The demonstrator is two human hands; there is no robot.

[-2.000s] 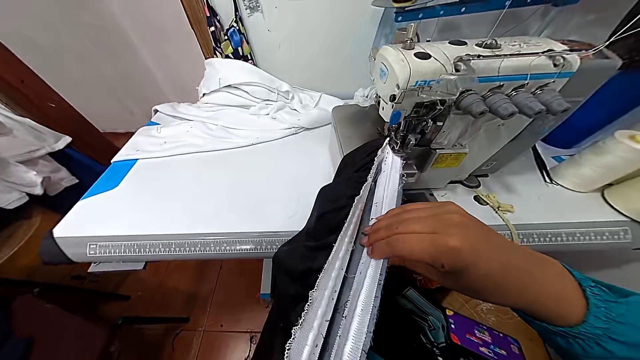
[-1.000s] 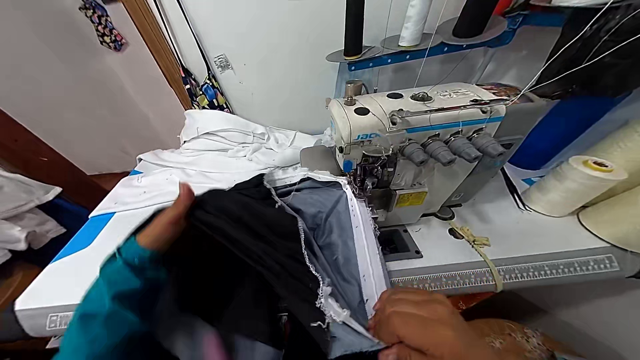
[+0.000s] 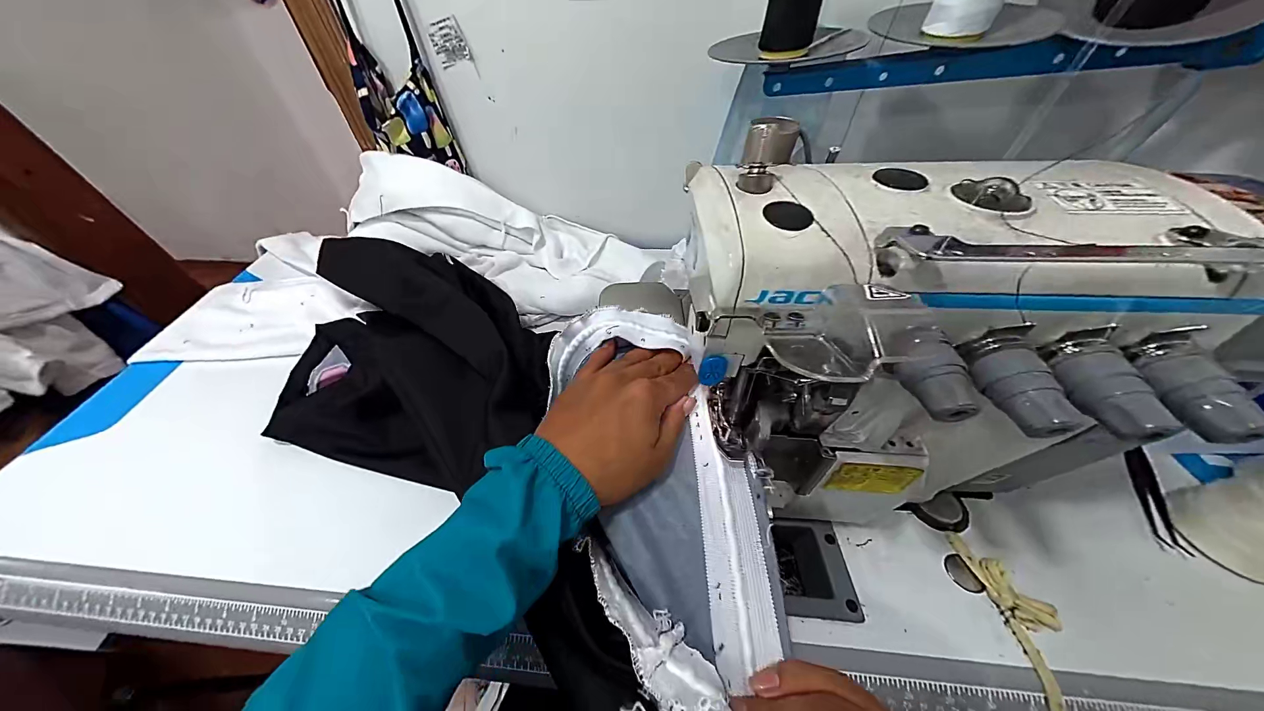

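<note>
My left hand [image 3: 627, 420] lies on the white band at the far end of a dark garment, close beside the needle area of a white Jack overlock sewing machine [image 3: 948, 296]. Its fingers are bent over the fabric. At the bottom edge, my right hand [image 3: 810, 688] pinches the near end of the white elastic waistband [image 3: 736, 563], which runs straight along the machine's presser area. Grey inner fabric [image 3: 662, 543] shows beside the band. The garment's black part [image 3: 434, 395] spreads over the table to the left.
White cloth [image 3: 494, 232] is heaped behind the black fabric. Thread spools [image 3: 790, 25] stand on a rack above the machine. A cream cord [image 3: 1017, 602] lies on the table at the right. A ruler strip [image 3: 158, 607] edges the table front.
My left hand has moved from the black fabric at the left to the band beside the machine. The black fabric now lies spread on the table. The view has shifted closer to the machine.
</note>
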